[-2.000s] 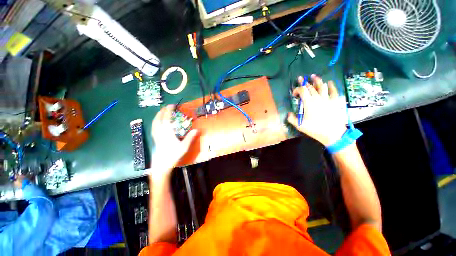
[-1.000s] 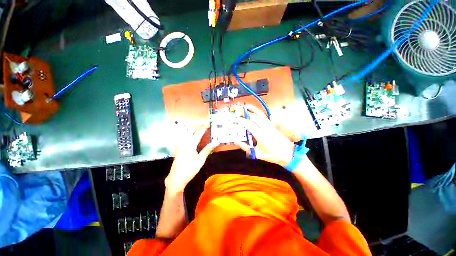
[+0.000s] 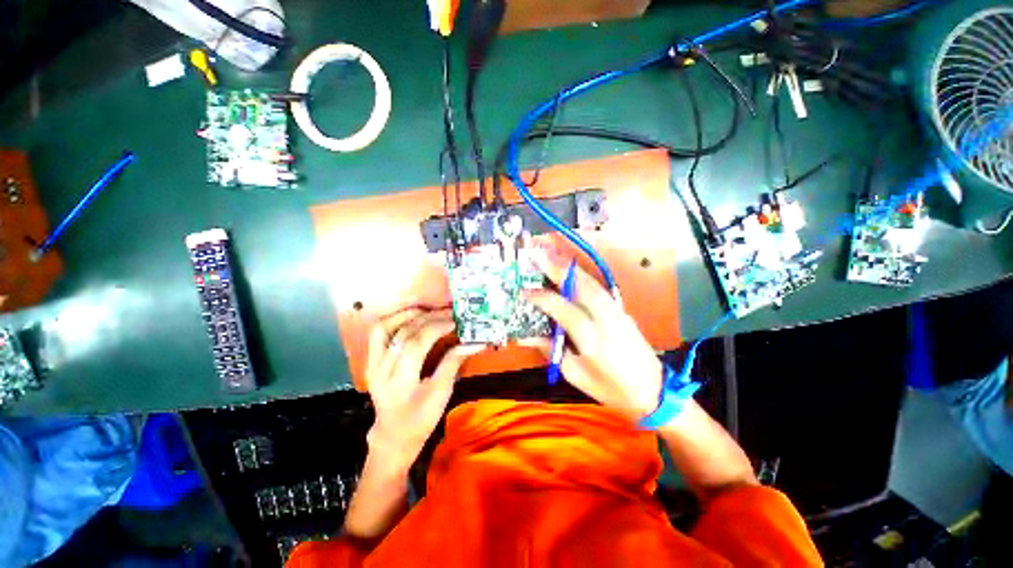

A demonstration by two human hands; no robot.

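Note:
A pale green-white circuit board [image 3: 494, 302] sits on the orange-brown panel [image 3: 383, 250], its back edge against the dark connector block [image 3: 567, 211]. My left hand [image 3: 413, 361] grips the board's left side and front corner. My right hand [image 3: 600, 344] holds its right side, with a blue pen [image 3: 563, 327] between the fingers. A light blue wrist strap [image 3: 671, 402] is on my right wrist. Thin black leads [image 3: 451, 133] enter the block from behind. A blue cable [image 3: 561, 222] curves over the block and passes behind my right hand.
A remote control [image 3: 221, 311] lies at the left, with another board [image 3: 248, 139] and a cream ring [image 3: 341, 98] behind. Two boards [image 3: 764, 261] [image 3: 886, 241] lie at the right, the nearer with a lead. A fan [image 3: 983, 94] stands back right. Black racks [image 3: 300, 477] are below the bench edge.
Two seconds ago my hands were apart, each at a board. Both are now on one board at the connector block. The view has moved closer to the panel.

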